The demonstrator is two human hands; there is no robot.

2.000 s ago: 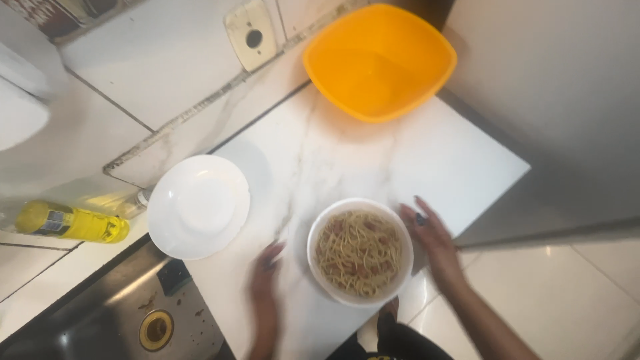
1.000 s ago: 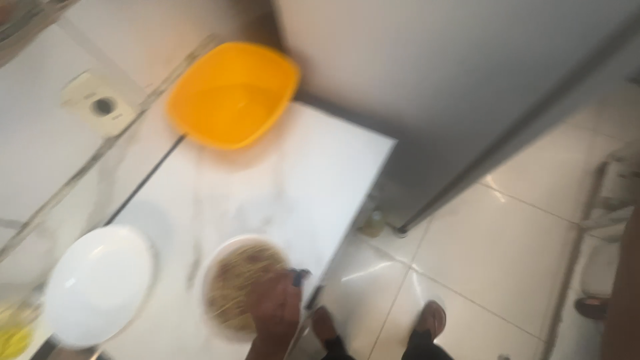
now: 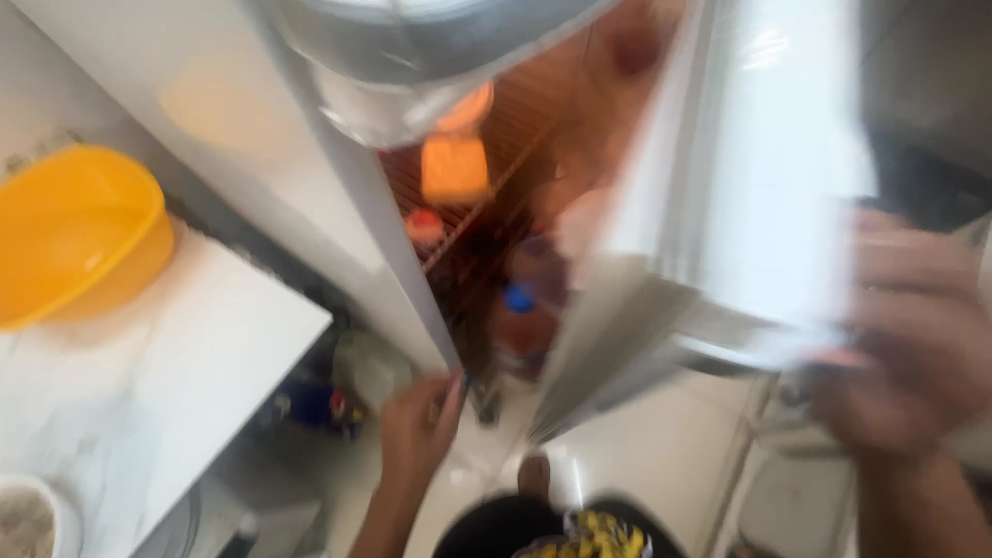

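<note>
A refrigerator stands partly open, its white door (image 3: 767,178) swung out on the right. My right hand (image 3: 914,325) grips the outer edge of that door, blurred. Near the lower front edge of the refrigerator body (image 3: 349,201), my left hand (image 3: 422,422) is raised with fingers bent; whether it touches the edge is unclear. Inside, an orange container (image 3: 455,169) and a red-lidded item (image 3: 425,226) sit on a wire shelf (image 3: 504,147). Lower down is a bottle with a blue cap (image 3: 518,298). At the bottom left corner, the white bowl of noodles (image 3: 23,519) shows in part.
A yellow-orange plastic basin (image 3: 85,232) rests on the white marble-look counter (image 3: 225,333), whose corner points toward the refrigerator. Beneath the counter are blurred items, one dark blue (image 3: 310,403). My foot (image 3: 534,474) is on the tiled floor (image 3: 620,465) below the door.
The refrigerator has been opened. My right hand has left the noodle bowl and holds the door; my left hand has come to the refrigerator's front. The view has swung right.
</note>
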